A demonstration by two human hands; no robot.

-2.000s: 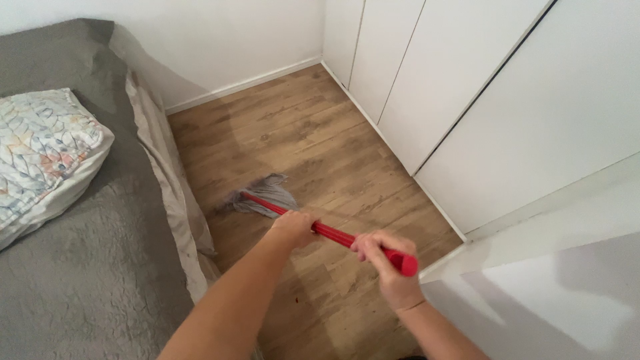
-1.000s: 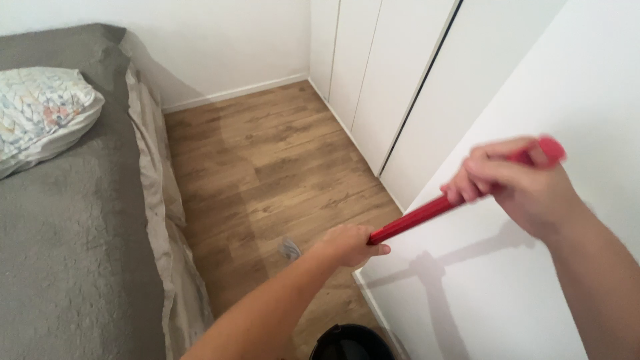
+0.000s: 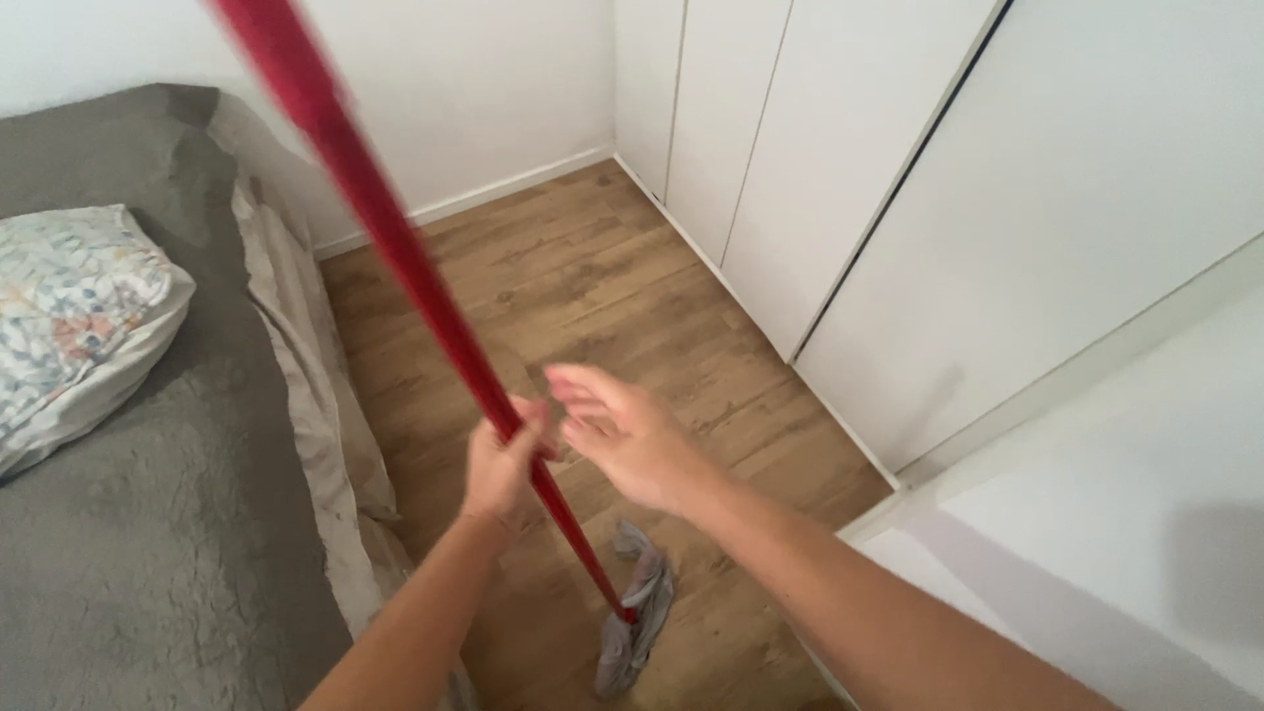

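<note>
A long red mop handle (image 3: 425,281) slants from the top left down to the floor. My left hand (image 3: 509,464) is closed around it near mid-frame. Just right of the handle, my right hand (image 3: 627,430) has its fingers partly curled and apart, with nothing in them. At the handle's lower end, a grey cloth mop head (image 3: 642,602) lies bunched on the wood-look floor (image 3: 612,286), below my hands.
On the left stands a bed with a grey cover (image 3: 168,553), a hanging beige bed skirt (image 3: 321,425) and a patterned pillow (image 3: 79,326). White closet doors (image 3: 839,128) run along the right, above a low white wall (image 3: 1106,513). A white skirting board (image 3: 513,186) edges the back wall.
My right hand has let go of the handle's upper end and moved left, beside my left hand. The handle now leans to the upper left instead of the right. The black object at the bottom is out of view.
</note>
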